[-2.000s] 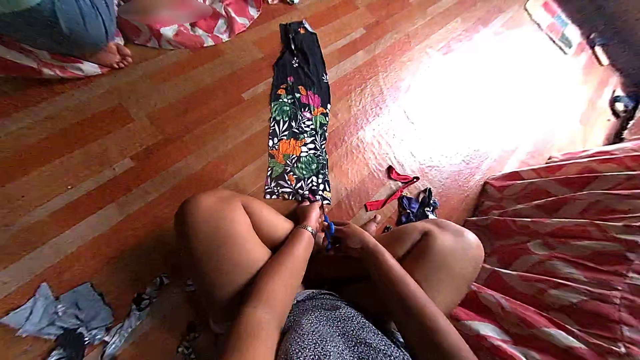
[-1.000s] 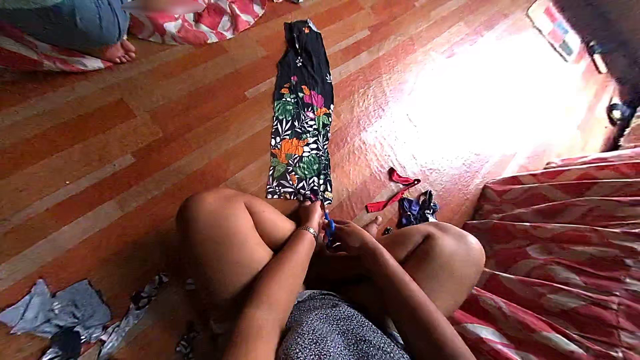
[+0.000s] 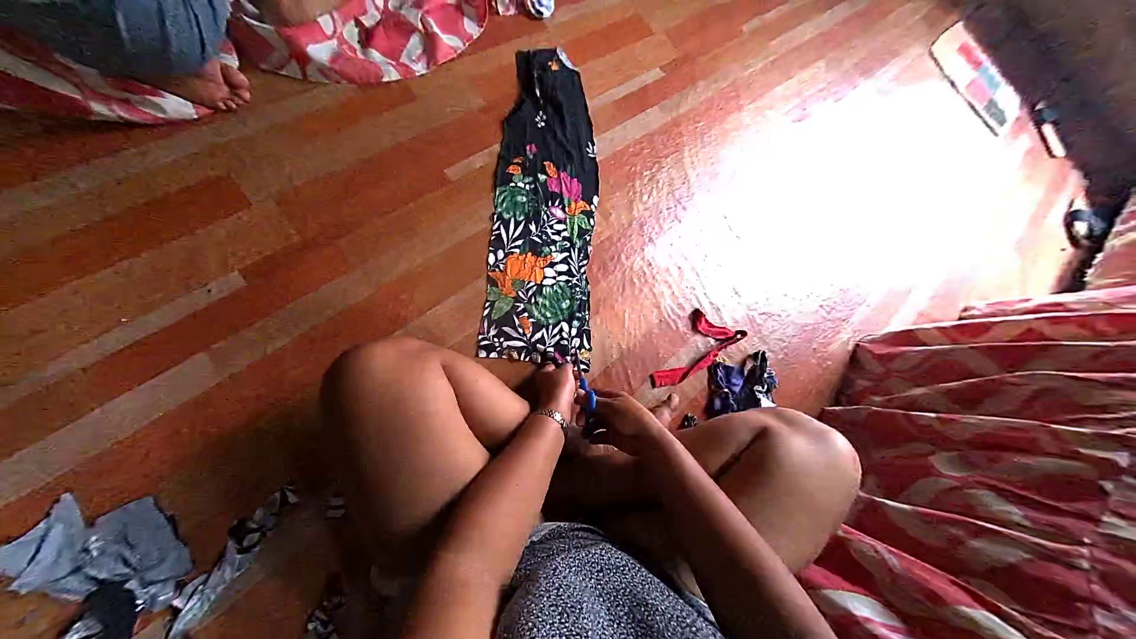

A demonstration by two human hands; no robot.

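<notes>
A black floral garment (image 3: 543, 213) lies folded lengthwise on the wooden-patterned floor, its near hem at my hands. My left hand (image 3: 554, 387), with a metal bracelet at the wrist, grips that hem near its right corner. Blue-handled scissors (image 3: 588, 398) are in my right hand (image 3: 621, 419), with the blades pointing at the hem's right edge; how far the blades are apart is too small to tell. My two hands are close together between my bent knees.
To the right lie a red fabric strip (image 3: 701, 359) and a dark blue cloth scrap (image 3: 744, 383). Grey cloth scraps (image 3: 133, 546) lie at the lower left. Red-and-white patterned fabric (image 3: 985, 453) hangs at the right. Another person's foot (image 3: 213, 86) rests at the upper left.
</notes>
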